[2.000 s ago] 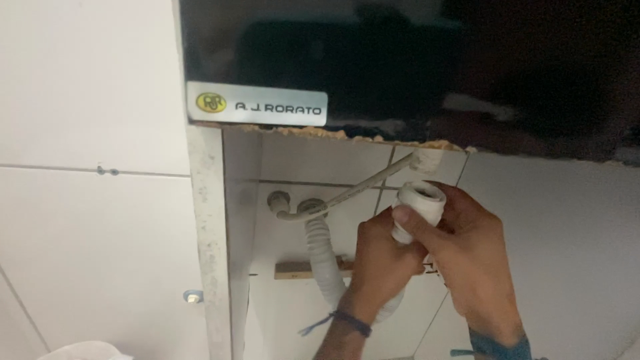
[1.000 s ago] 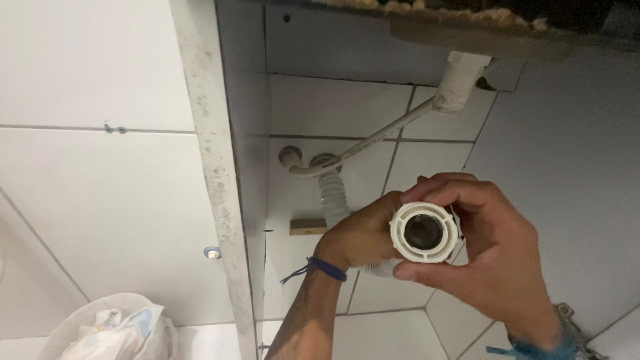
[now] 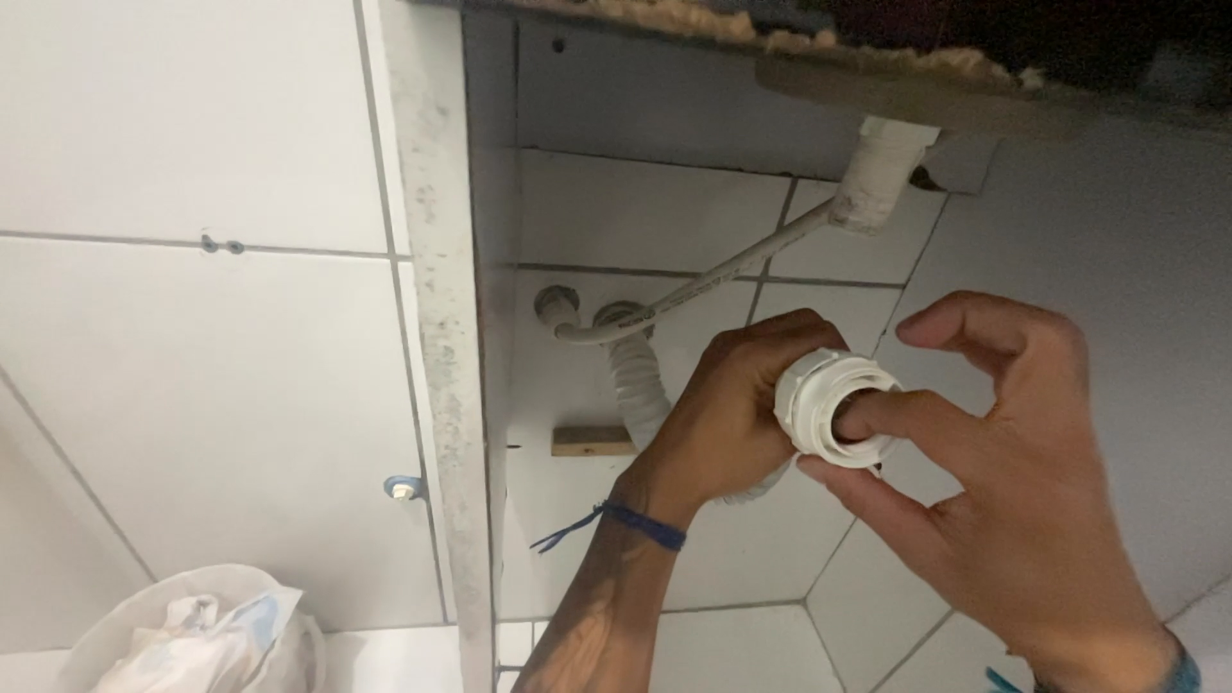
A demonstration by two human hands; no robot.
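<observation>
My left hand (image 3: 741,414) grips a white plastic pipe fitting (image 3: 823,397), its ringed opening turned toward the camera. A finger of my right hand (image 3: 1001,462) reaches into that opening, and the thumb is at its lower rim; the other fingers are curled in the air. A white corrugated drain hose (image 3: 635,385) runs from the tiled wall down behind my left wrist, and part of it shows again below the hand. Above hangs a short white drain tailpiece (image 3: 876,178). A thin pale water hose (image 3: 722,274) stretches from a wall outlet up to behind it.
The dark countertop's rough underside edge (image 3: 799,43) crosses the top. An upright panel edge (image 3: 433,318) stands to the left. A small wood block (image 3: 589,442) is at the wall behind the hose. A bin with a bag and waste (image 3: 202,645) sits at lower left.
My right hand has opened from around the fitting, and one finger is now inside its opening. The view has moved lower since the earliest frame, where the countertop's front showed.
</observation>
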